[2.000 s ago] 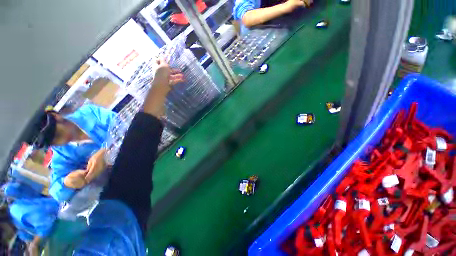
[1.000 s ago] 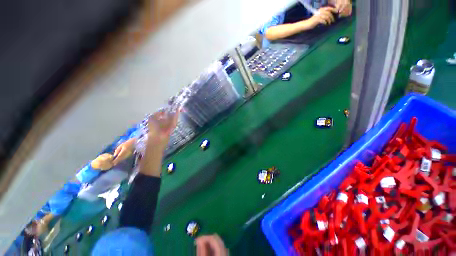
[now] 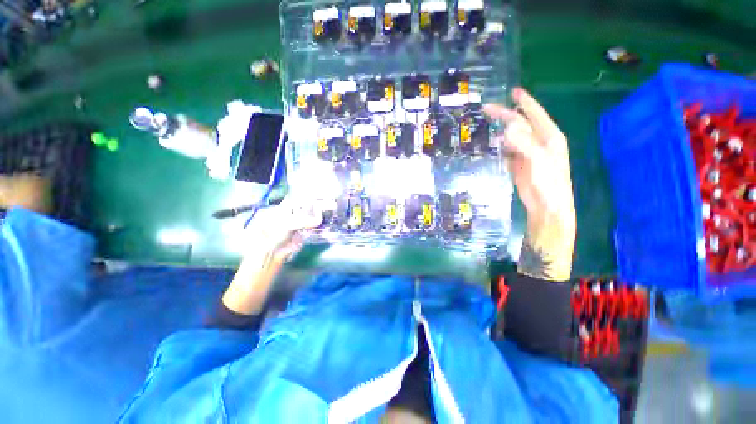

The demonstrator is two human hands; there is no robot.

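A wide clear blister tray (image 3: 406, 62) is in front of me, with rows of black units (image 3: 399, 139) showing white and yellow-gold parts. My left hand (image 3: 282, 228) grips its lower left corner; glare blurs the fingers. My right hand (image 3: 537, 153) is at its right edge, with fingertips over the rim. Glare hides some lower pockets.
Left are a smartphone (image 3: 259, 149), white wipes (image 3: 225, 141), a dispenser bottle (image 3: 186, 137), a pen (image 3: 235, 211) and a person's blue sleeve (image 3: 46, 273). Right are a blue bin (image 3: 655, 182) of red clamps and a black compartment tray (image 3: 611, 352). Loose units lie behind.
The view has swung from the belt and stacked trays down to the bench. The black-sleeved arm reaching across the belt is gone from there; both hands are now at a filled tray.
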